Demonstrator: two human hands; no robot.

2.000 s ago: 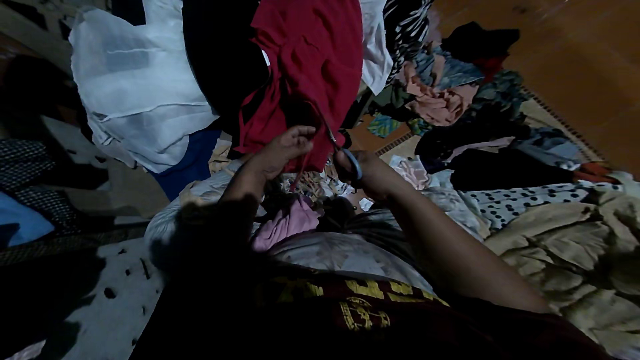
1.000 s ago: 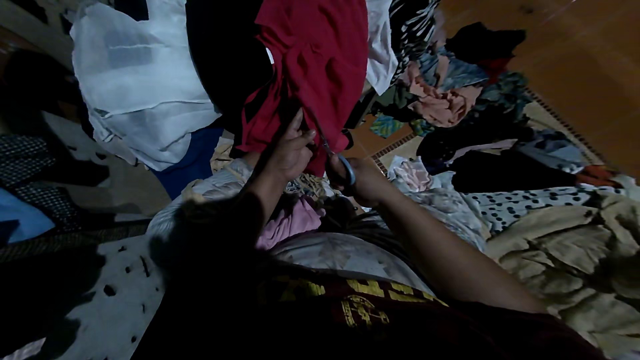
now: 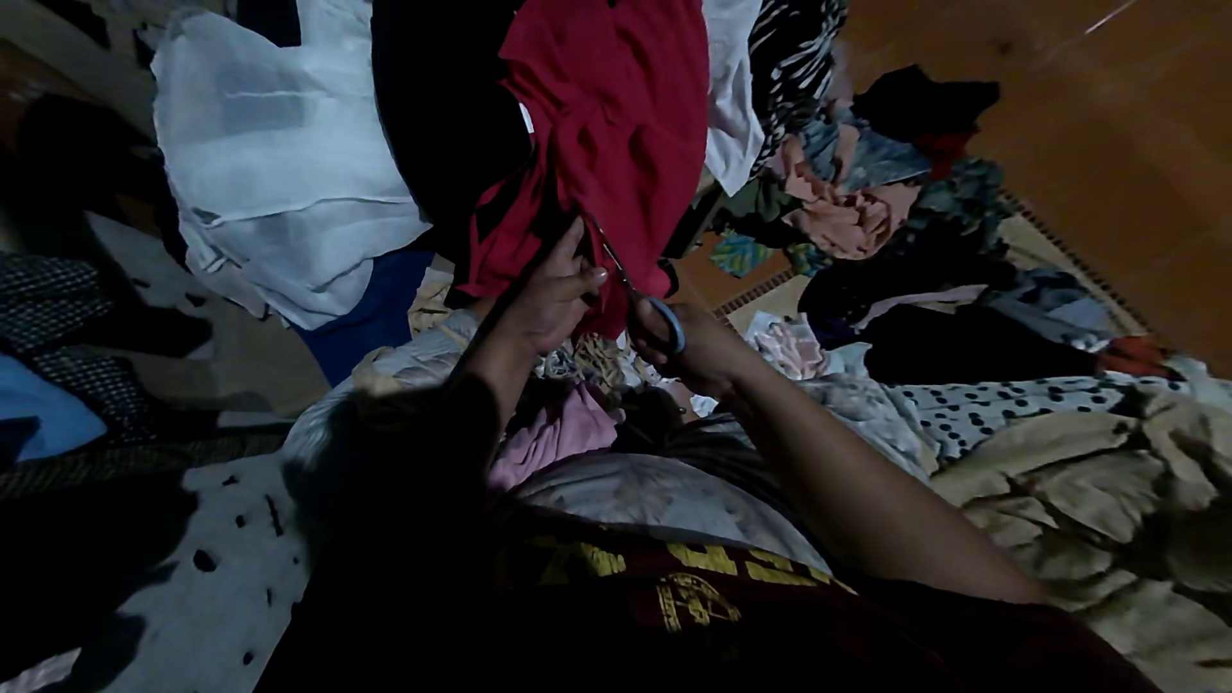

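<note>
A red cloth garment [image 3: 626, 125] hangs down in front of me, its lower end at my hands. My right hand [image 3: 679, 342] grips the blue-grey handles of a pair of scissors [image 3: 617, 262], whose blades point up and left against the red cloth. Just left of the blades, my left hand [image 3: 558, 294] lies at the garment's lower part, with the index finger extended upward and the thumb toward the scissors. Whether it pinches the cloth is too dark to tell. Below the hands are cloth scraps [image 3: 602, 361] and a pink cloth [image 3: 558, 435].
A white garment [image 3: 289, 154] and black cloth [image 3: 443, 115] lie left of the red one. Mixed clothes, among them a peach cloth [image 3: 852, 217], are heaped at right on the tiled floor [image 3: 1136, 125]. Polka-dot cloth [image 3: 1001, 409] and beige cloth [image 3: 1088, 481] lie nearer, at right.
Two seconds ago my left hand was lower and turned toward the scissors; it has since moved up along the red cloth, index finger extended. The scissors stay in my right hand.
</note>
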